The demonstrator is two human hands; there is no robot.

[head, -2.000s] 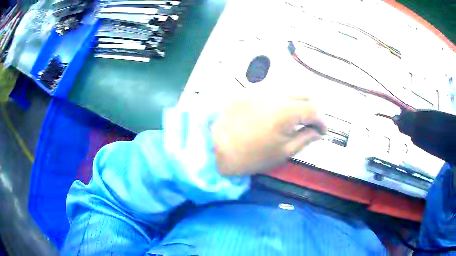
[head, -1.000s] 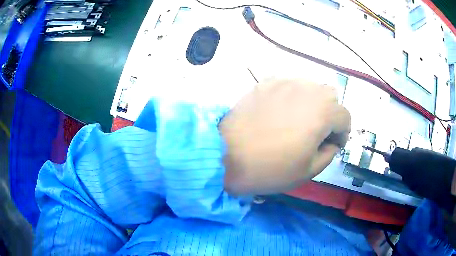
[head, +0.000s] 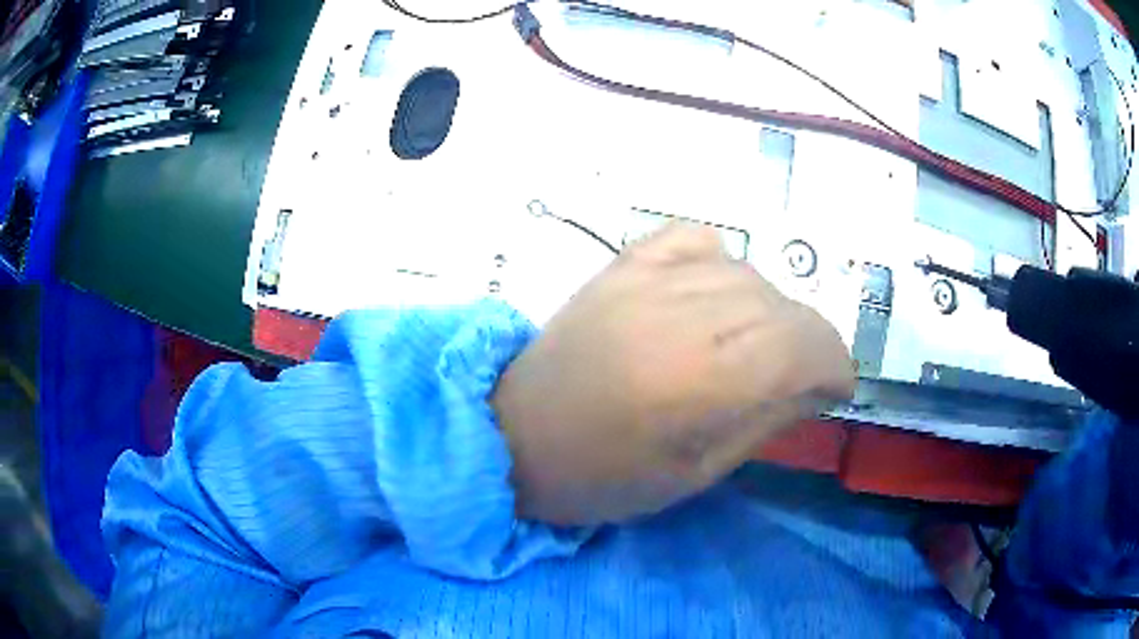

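Observation:
The white display back panel (head: 600, 162) lies in front of me. My left hand (head: 675, 375) is over its near edge, back up, with the fingers curled under; whether they hold anything is hidden. The black electric screwdriver (head: 1080, 318) comes in from the right edge, its thin bit pointing left over the panel, near a round boss (head: 944, 296). My right hand is out of the picture; only a blue sleeve (head: 1084, 537) shows at lower right. A long silver-grey bracket (head: 974, 412) lies along the panel's near edge, right of my left hand.
A red and black wire harness (head: 749, 114) crosses the panel, with a thin black cable beside it. A black oval opening (head: 425, 112) is at the left. Red foam (head: 931, 464) edges the panel. Metal strips (head: 150, 94) are stacked on the green bench, beside blue trays (head: 63, 150).
The panel and stacked strips have shifted left in view. My left hand's curled fingertips have gone from sight beneath the hand. The screwdriver bit is farther from the near-edge bracket than one second ago.

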